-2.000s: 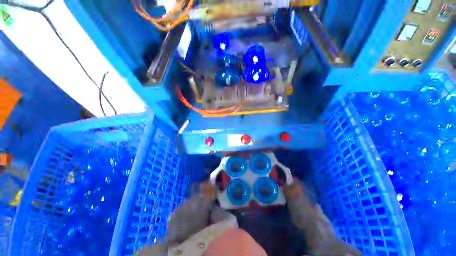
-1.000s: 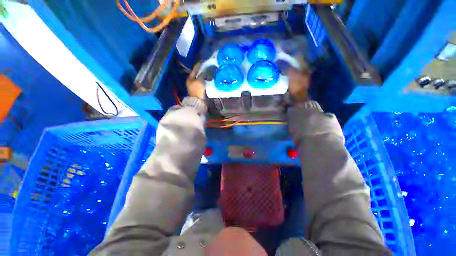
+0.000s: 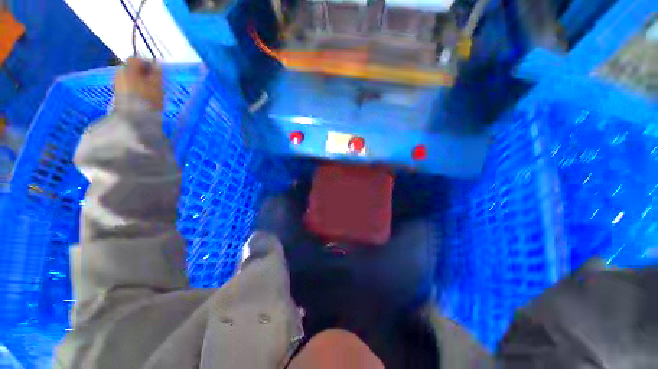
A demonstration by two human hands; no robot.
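My left hand [image 3: 139,78] is at the upper left, over the back rim of the left blue crate [image 3: 216,180]; it is small and blurred, and I cannot tell whether it holds anything. My right hand is not visible; only a dark blurred sleeve shows at the lower right, over the right crate [image 3: 498,238]. The red stool [image 3: 351,202] stands between my legs, its top bare. The lower fixture [image 3: 361,43] is at the top edge, with a white edge of something just showing above it.
The machine's blue front panel has three red buttons, the middle one [image 3: 356,145] beside a label. A yellow-orange strip [image 3: 368,70] runs above it. An orange cable [image 3: 264,45] hangs at its left. Blue parts [image 3: 602,194] fill the right crate.
Both hands have left the white tray in the machine. My left arm has swung left over the left crate, the right arm to the lower right. The view has tilted down.
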